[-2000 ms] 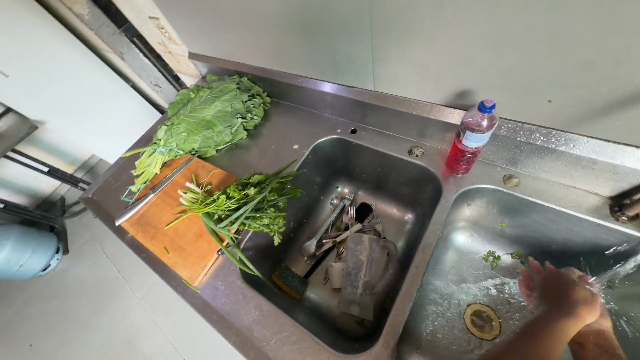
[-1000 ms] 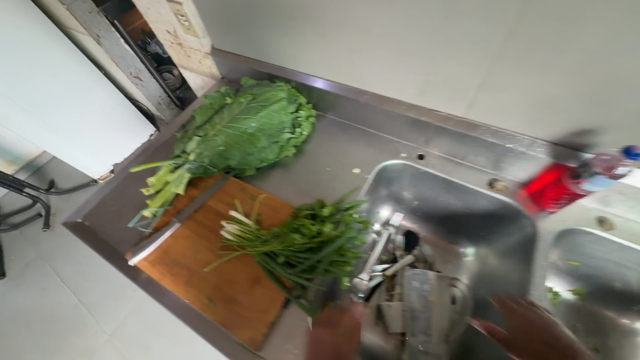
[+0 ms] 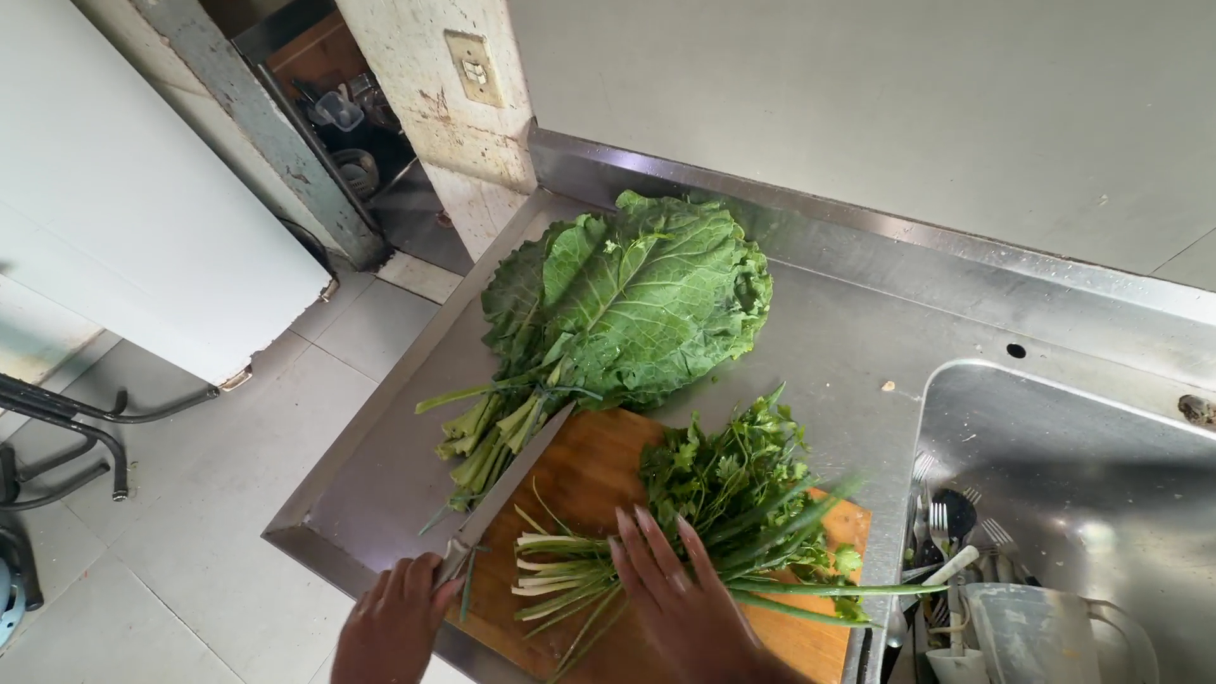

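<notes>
My left hand (image 3: 397, 608) is closed around the handle of a kitchen knife (image 3: 513, 480), whose blade points up along the left edge of the wooden cutting board (image 3: 579, 465). My right hand (image 3: 679, 598) lies spread, palm down, over a bunch of green onions (image 3: 570, 570) on the board. Leafy herbs (image 3: 731, 465), which look like parsley or cilantro, lie beside and partly under the onion greens. Behind the board rests a bundle of large collard-like leaves (image 3: 646, 294), its cut stems towards the knife.
At the right is a steel sink basin (image 3: 1073, 446) holding forks (image 3: 940, 522), other utensils and a clear plastic pitcher (image 3: 1035, 632). A raised rim edges the steel counter (image 3: 380, 494). Left of it are tiled floor and black metal chair legs (image 3: 66, 418).
My hands have left the right-hand basin, where water ran over them, and moved left to the board. The left one has taken hold of the knife. The view has swung left.
</notes>
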